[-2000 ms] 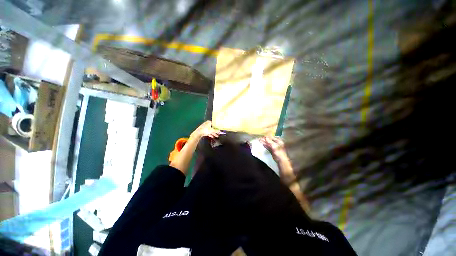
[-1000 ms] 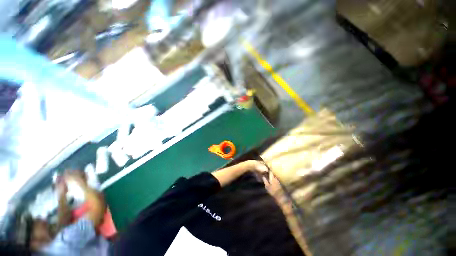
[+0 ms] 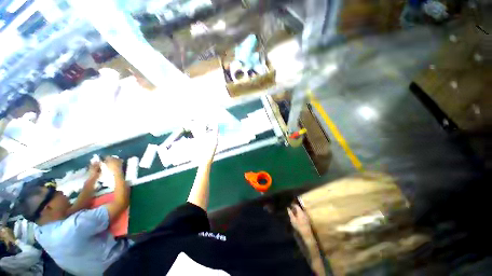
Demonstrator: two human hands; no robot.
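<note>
My left hand [image 3: 207, 141] is stretched forward over the rows of small white boxes [image 3: 243, 139]; glare washes out its fingers, and whether it holds anything cannot be told. My right hand [image 3: 300, 218] is at the near left edge of a brown shipping carton [image 3: 356, 207], its fingers bent by the rim. The carton's top looks closed, with a shiny pale patch on it, and is blurred. An orange tape dispenser [image 3: 259, 181] lies on the green table [image 3: 226, 188] between my hands.
A person in light blue [image 3: 81, 237] handles white boxes at the left. Red and yellow handles [image 3: 298, 133] lie at the table corner. An open carton with rolls [image 3: 249, 81] is beyond the pale rail. Flat brown sheets [image 3: 317, 135] stand beside the table end. A yellow line [image 3: 337, 132] crosses the floor.
The view has swung left. My left hand has left the carton and reached out over the white boxes. My right hand has stayed by the carton.
</note>
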